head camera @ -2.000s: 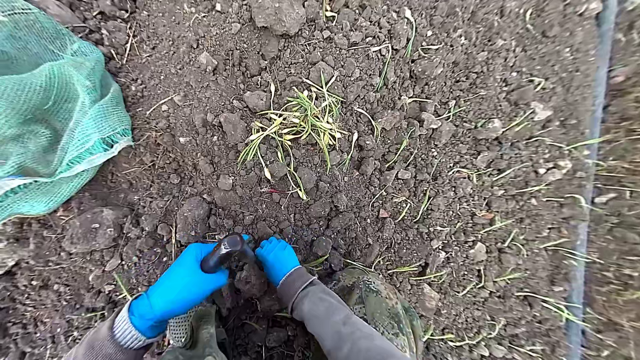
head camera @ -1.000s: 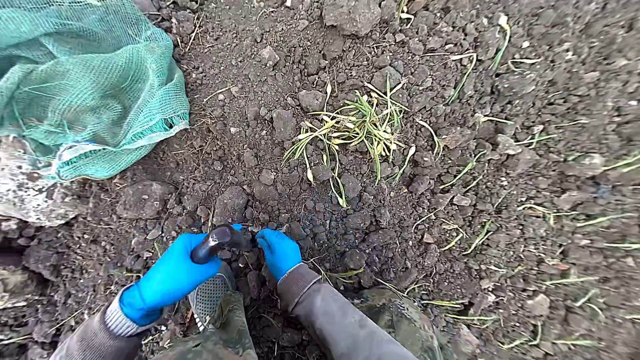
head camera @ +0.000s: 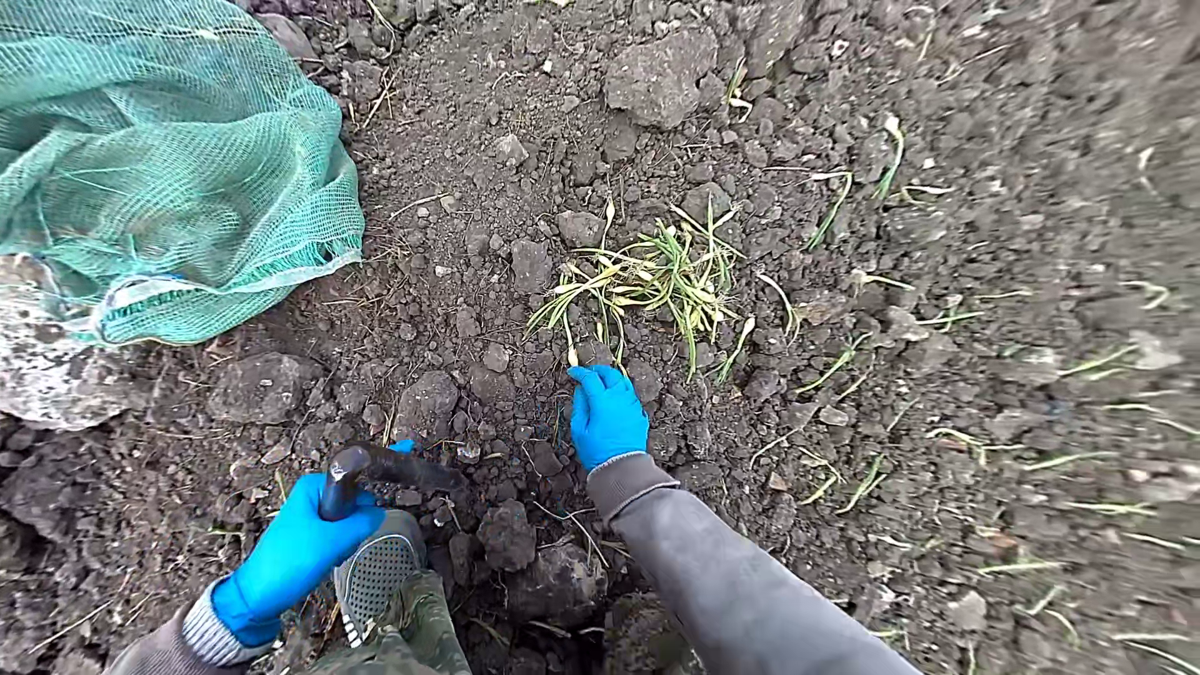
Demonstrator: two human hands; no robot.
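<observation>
My left hand (head camera: 305, 548), in a blue glove, grips the dark handle of a hand tool (head camera: 403, 467) at the lower left, above a shoe. The tool's far end lies low over the soil and is hard to make out. My right hand (head camera: 607, 417), gloved in blue too, reaches to the near edge of a loose pile of small sprouted bulbs (head camera: 670, 281). Its fingertips are at a pale bulb (head camera: 573, 356); whether they pinch it cannot be told.
A green mesh bag (head camera: 187, 178) lies at the upper left beside a pale rock (head camera: 56, 361). Clods and stones, such as a large clod (head camera: 662, 80), cover the soil. Scattered green shoots (head camera: 830, 366) stand or lie to the right. My shoe (head camera: 380, 567) is near the tool.
My right hand has moved away from the tool, forward to the bulb pile. The left hand still holds the tool. The view has shifted, showing more of the mesh bag.
</observation>
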